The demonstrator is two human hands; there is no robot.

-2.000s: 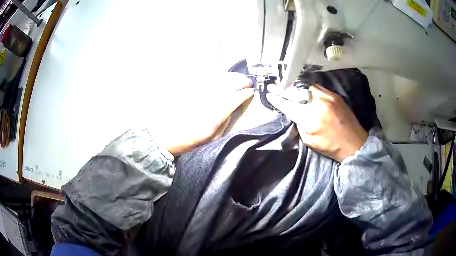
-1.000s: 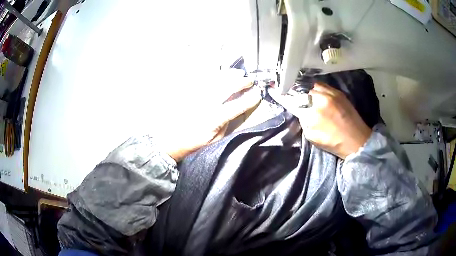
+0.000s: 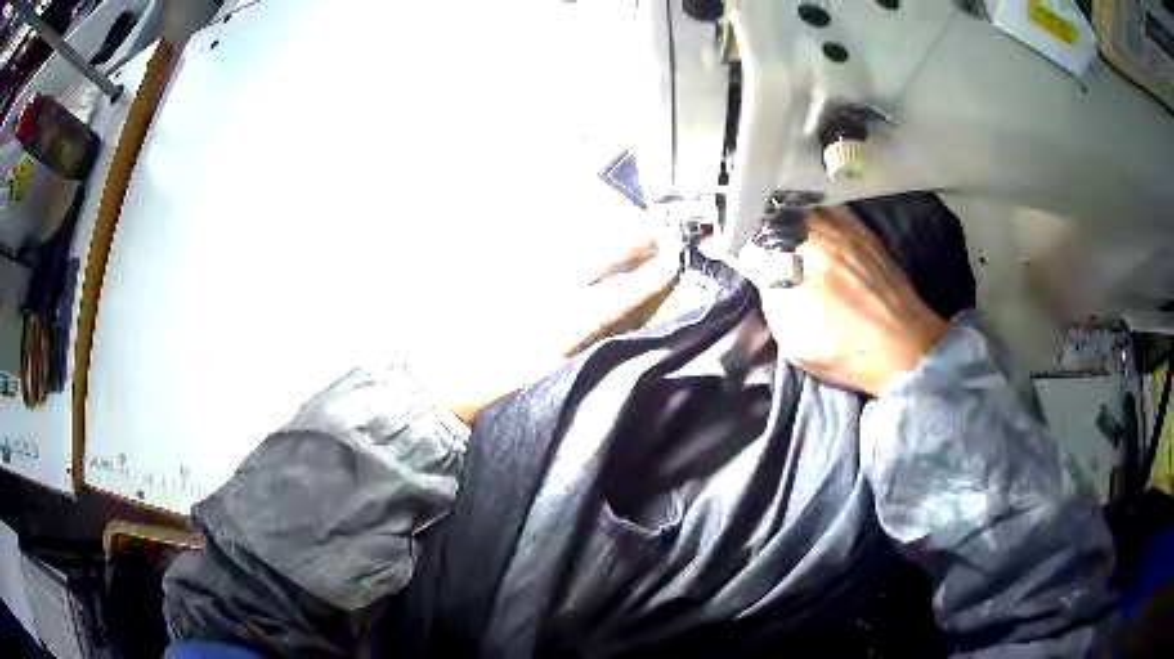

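The dark grey garment (image 3: 554,476) lies bunched from my lap up to the needle area. A narrow dark edge of it runs under the presser foot (image 3: 689,216), which is partly lost in glare. A small dark pointed end (image 3: 624,176) sticks out behind the foot. My left hand (image 3: 605,309) lies left of the foot, fingertips at the fabric edge, washed out by glare. My right hand (image 3: 843,303) holds the garment just right of the foot, fingertips partly hidden by the machine head. A black part of the cloth (image 3: 921,245) lies right of that hand.
The off-white sewing machine head (image 3: 978,142) with its tension dial (image 3: 843,152) stands at upper right. The white table (image 3: 296,232) has a wood-coloured edge (image 3: 110,245) at left. A dark red-topped container (image 3: 58,138) and tools are beyond it. Papers lie at the right.
The dark pointed end shows further out behind the foot. My left hand has shifted slightly along the edge; my right hand stays nearly in place. The whole view has shifted slightly.
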